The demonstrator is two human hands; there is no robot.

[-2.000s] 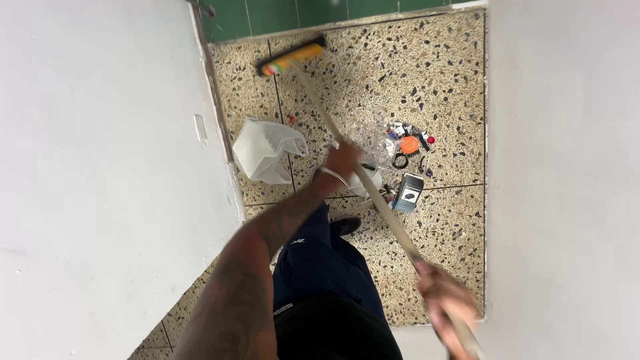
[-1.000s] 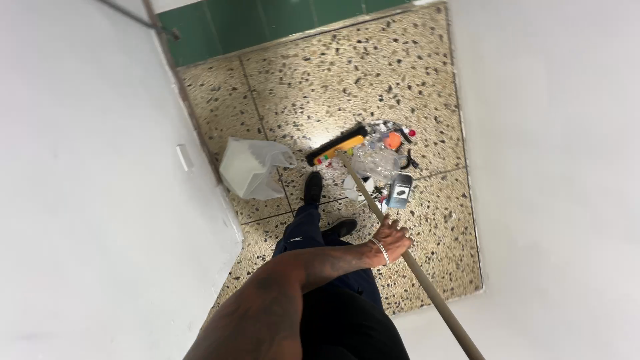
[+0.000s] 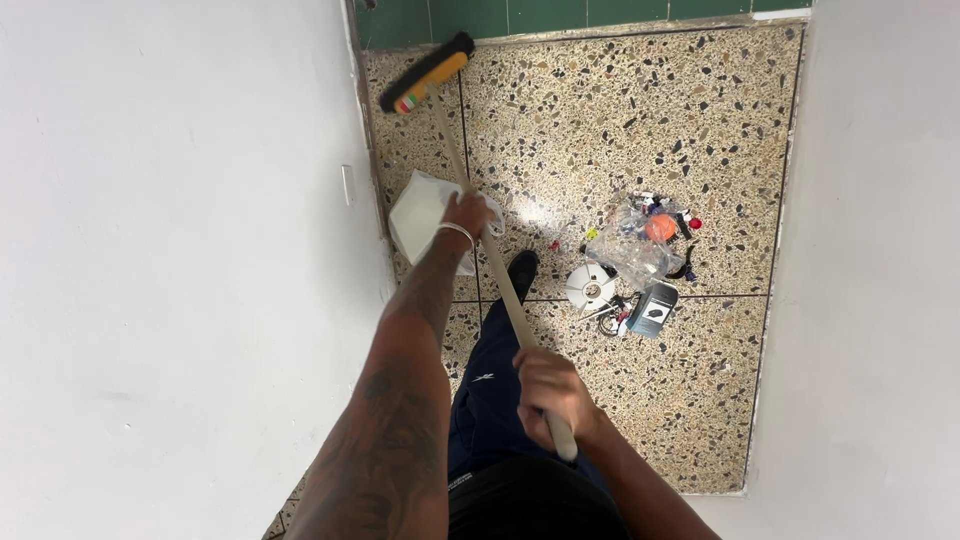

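Observation:
My left hand (image 3: 471, 215) is closed around the middle of a pale broom handle (image 3: 504, 285). Near the handle's lower end, my right hand (image 3: 553, 394) grips it, and the rounded tip sticks out below the fist. The yellow and black broom head (image 3: 429, 73) is at the upper left of the floor, close to the green tiles. Right of my legs lies a pile of litter: a clear plastic bag (image 3: 636, 251), an orange round piece (image 3: 661, 227), a white spool (image 3: 590, 286), a dark grey box (image 3: 653, 309), a red cap (image 3: 695, 223) and black bits.
A white plastic bag (image 3: 424, 214) rests by the left wall (image 3: 187, 225), partly behind my left hand. Green tiles (image 3: 547, 15) border the speckled terrazzo floor (image 3: 585, 112) at the top, and another white wall (image 3: 870, 262) bounds it at right. My black shoe (image 3: 523, 274) is between bag and pile.
The broom head has moved from beside the pile up and left, near the green tiles. My left hand has moved up and left. My right hand, out of view one second ago, shows on the handle.

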